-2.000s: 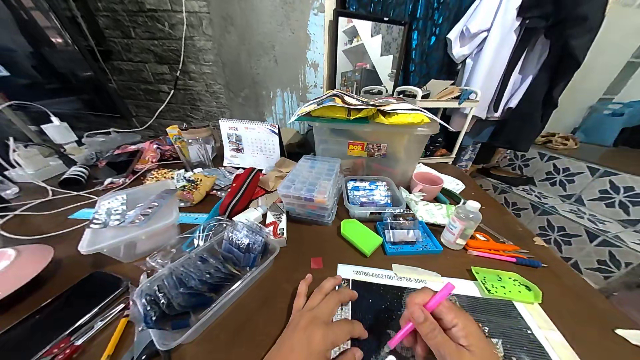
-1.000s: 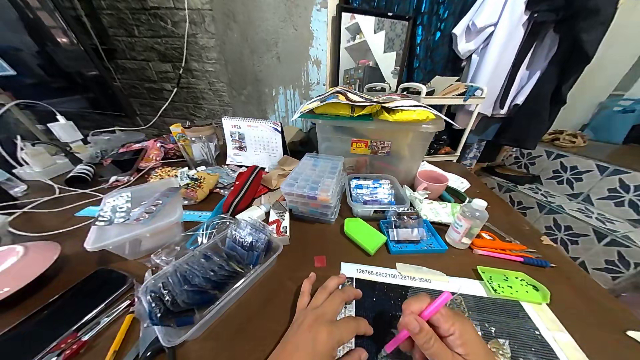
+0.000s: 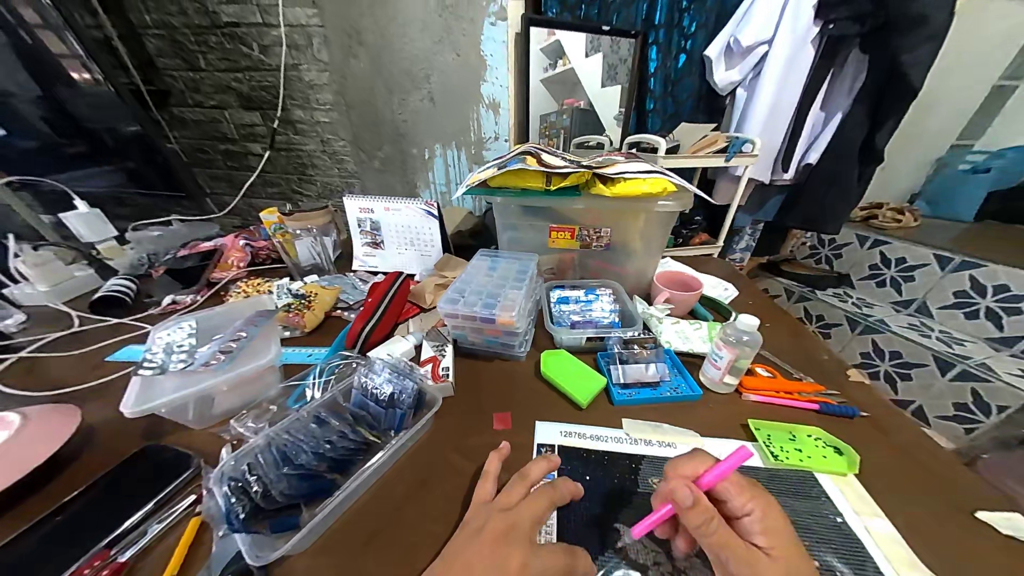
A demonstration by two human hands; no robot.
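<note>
My right hand (image 3: pixel 732 512) grips a pink diamond-painting pen (image 3: pixel 692 492), its tip low over the dark diamond-painting canvas (image 3: pixel 596 496). With fingers spread, my left hand (image 3: pixel 524 520) rests across the canvas's left edge and holds nothing. A green tray with dark beads (image 3: pixel 804 448) lies on the canvas's upper right edge. Beyond the canvas are a bright green tray (image 3: pixel 573 378), seen without visible beads, and a blue tray (image 3: pixel 652 380) with small clear packets on it. A small red square (image 3: pixel 502 421) lies left of the canvas's top corner.
A clear container of dark bead packets (image 3: pixel 328 472) stands at left, beside a phone (image 3: pixel 96 504). Stacked bead organizers (image 3: pixel 490 300), a lidded storage bin (image 3: pixel 588 232) and a pink cup (image 3: pixel 677 291) stand behind. A clear bottle (image 3: pixel 731 352) and orange scissors (image 3: pixel 784 384) are at right.
The pen in my right hand has tilted lower than it was one second ago. My left hand remains at the canvas's left edge.
</note>
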